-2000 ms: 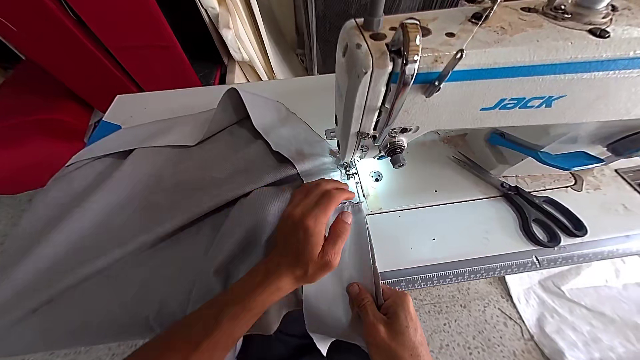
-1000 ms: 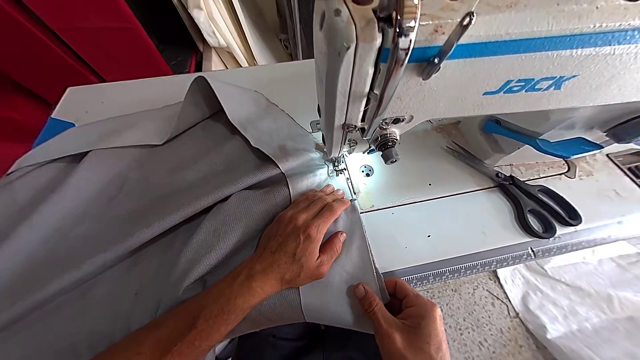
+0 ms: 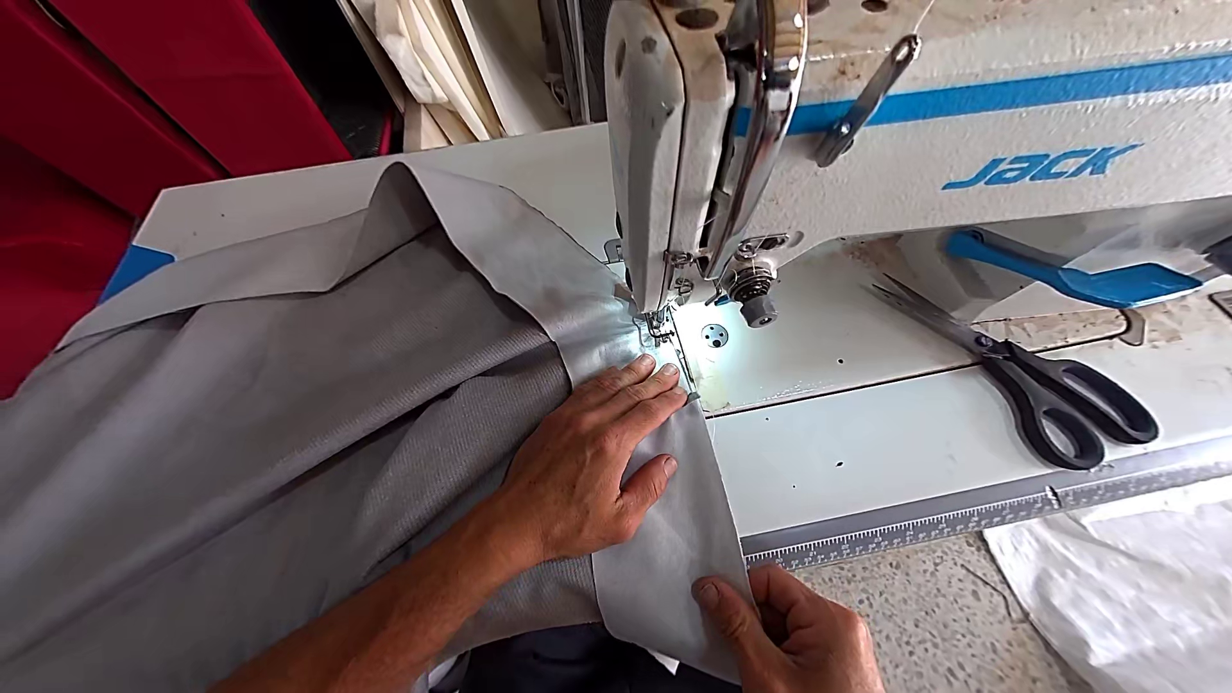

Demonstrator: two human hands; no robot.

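Grey fabric (image 3: 385, 385) lies over the left part of the sewing machine's table, and its strip-like edge runs under the presser foot (image 3: 660, 327). My left hand (image 3: 597, 452) rests flat on this fabric just in front of the foot, fingers pointing at the lit needle area. Lower right, my right hand (image 3: 789, 630) pinches the fabric's right edge between thumb and fingers near the table's front. The white Jack sewing machine (image 3: 962, 125) stands above, its head close to my left fingertips. Whether the needle is in the cloth cannot be told.
Black-handled scissors (image 3: 1020, 371) lie on the table right of the machine head, near a blue plastic tool (image 3: 1088, 274). A measuring scale (image 3: 924, 520) runs along the front edge. White cloth (image 3: 1136, 577) is at the lower right, red material (image 3: 144, 87) at the upper left.
The fabric's folds by the machine have shifted, and more of the strip now shows between my two hands than two seconds ago. Both hands keep their contact with the cloth.
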